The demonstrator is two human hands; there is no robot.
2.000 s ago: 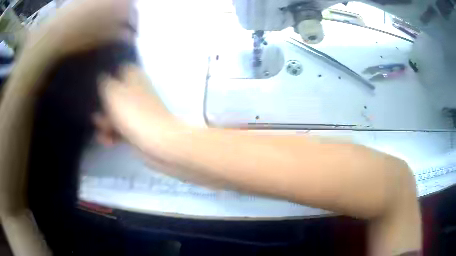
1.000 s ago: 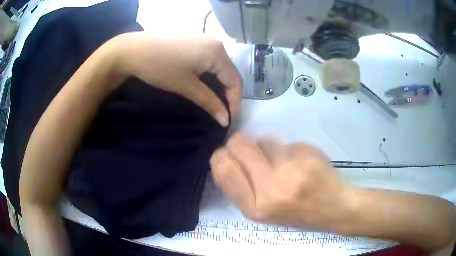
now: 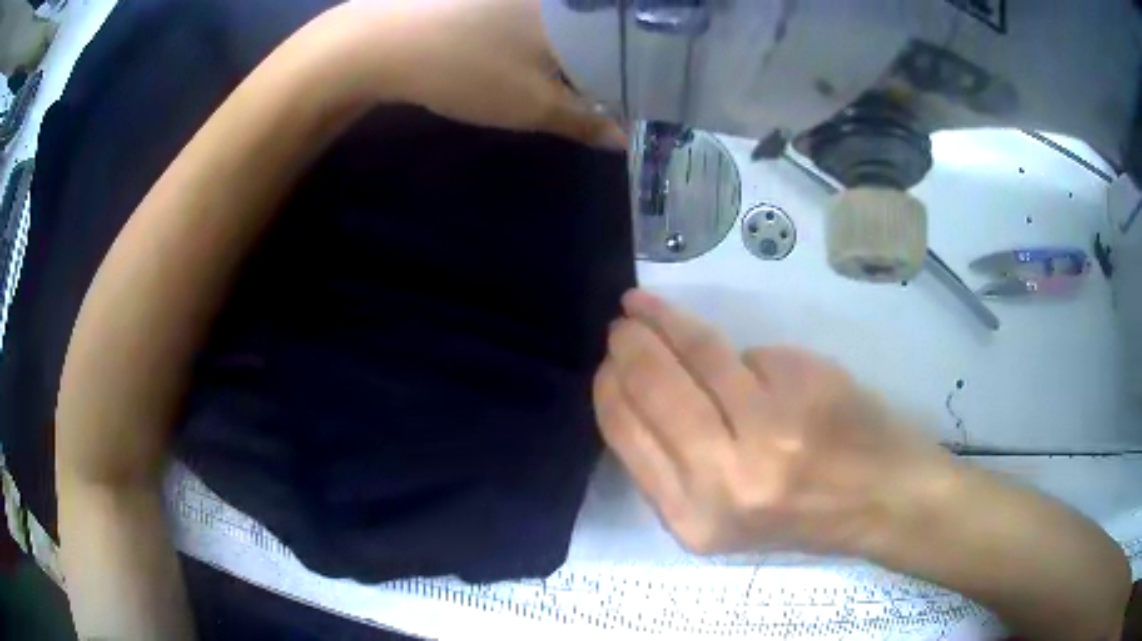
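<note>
A dark garment (image 3: pixel 413 338) lies over the left of the machine bed, its right edge running beside the needle plate (image 3: pixel 708 194). My left hand (image 3: pixel 514 75) holds the garment's upper edge left of the presser foot (image 3: pixel 654 175); its fingertips are partly hidden behind the machine head. My right hand (image 3: pixel 764 438) pinches the garment's right edge below the needle plate, fingertips on the cloth. The garment lies flat between my hands, its lower edge over the table's front.
The machine head (image 3: pixel 776 63) hangs above, with a cream ribbed knob (image 3: pixel 877 233). A thin metal rod (image 3: pixel 962 291) and thread snips (image 3: pixel 1037 271) lie to the right. A loose thread (image 3: pixel 954 407) lies nearer. A printed ruler (image 3: pixel 701 601) runs along the table's front.
The garment and both hands have moved right and up to the needle plate since one second ago. The cloth is spread flatter. Earlier, my right arm reached across to the far left.
</note>
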